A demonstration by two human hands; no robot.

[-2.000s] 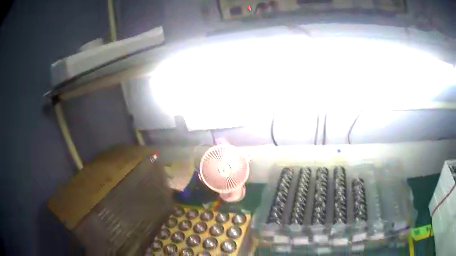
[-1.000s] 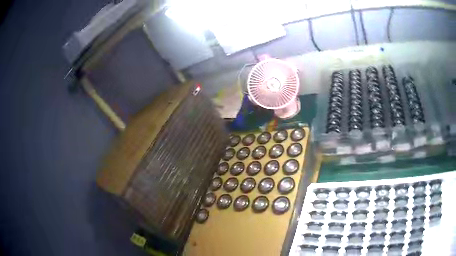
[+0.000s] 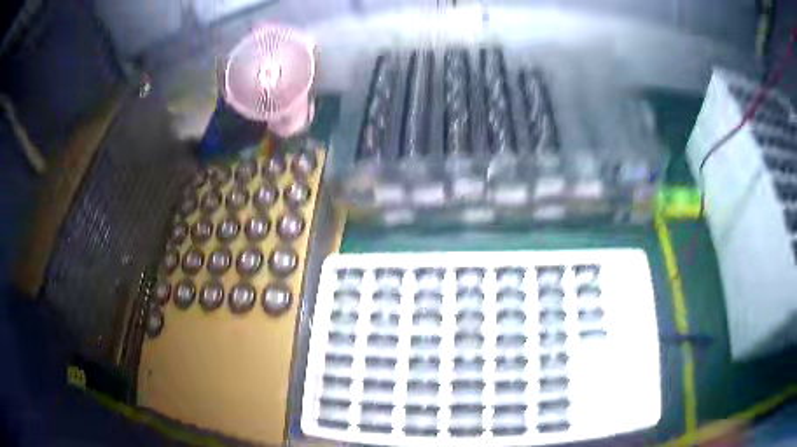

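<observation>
The white parts tray (image 3: 613, 375) lies in front of me with parts standing in rows; its rightmost column holds parts only at the far end. Left of it is the tan cardboard sheet (image 3: 218, 367), with round dark-rimmed parts (image 3: 282, 260) face up in rows on its far half. A blurred skin-toned patch at the bottom right edge looks like part of my right hand (image 3: 721, 432); its fingers and any hold cannot be made out. My left hand is out of the picture.
Clear blister trays (image 3: 489, 188) with dark columns stand behind the white tray. A pink fan (image 3: 269, 74) stands at back left. Packed trays (image 3: 96, 227) rise at far left. Stacked white trays (image 3: 730, 227) stand at right, a red wire (image 3: 743, 122) crossing them.
The view has tilted down and swung right. The tube light has left the view; the whole white tray and stacked white trays now show. A blurred hand-like patch has appeared at bottom right.
</observation>
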